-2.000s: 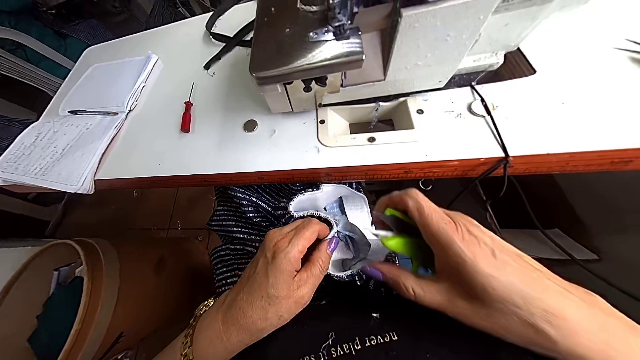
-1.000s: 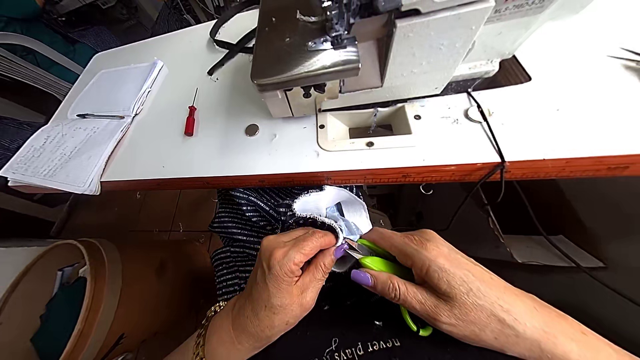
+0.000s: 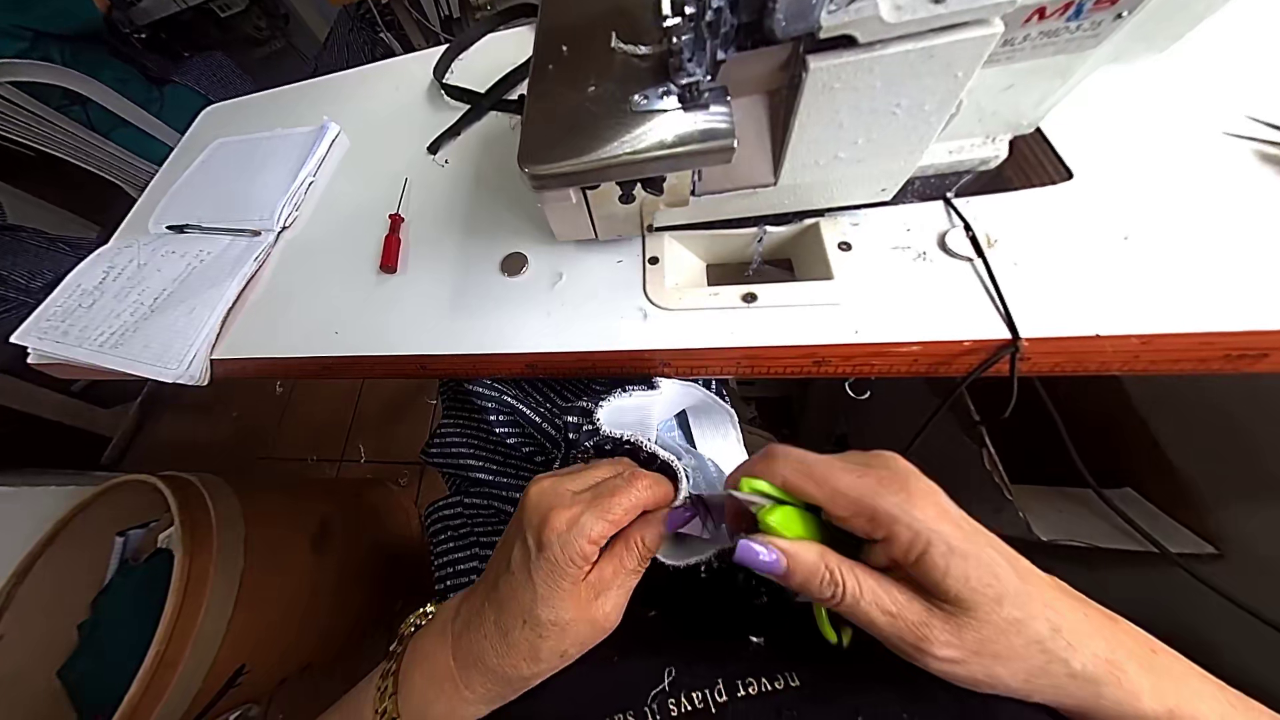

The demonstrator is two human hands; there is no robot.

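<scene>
My left hand [image 3: 570, 565] pinches the overlocked edge of a dark garment with white printed lettering [image 3: 500, 450], below the table's front edge. A white ribbed band [image 3: 715, 420] is sewn to the garment and forms an opening beside my fingertips. My right hand [image 3: 870, 560] is closed around green-handled scissors [image 3: 790, 520], just right of the left fingertips. The small blades point left toward the held edge; blur hides whether they touch it. Part of the band and the lower garment lie behind my hands.
An overlock sewing machine [image 3: 620, 110] stands on the white table [image 3: 440, 310]. Left of it lie a red screwdriver [image 3: 392, 245], a metal disc [image 3: 514, 264] and an open notebook [image 3: 150, 290] with a pen [image 3: 212, 230]. Black cords [image 3: 985, 260] hang over the front edge. A round bin [image 3: 190, 600] stands lower left.
The scissors have stayed in my right hand, which turned them toward the fabric edge and then drew them slightly right. My left hand keeps its hold on the garment.
</scene>
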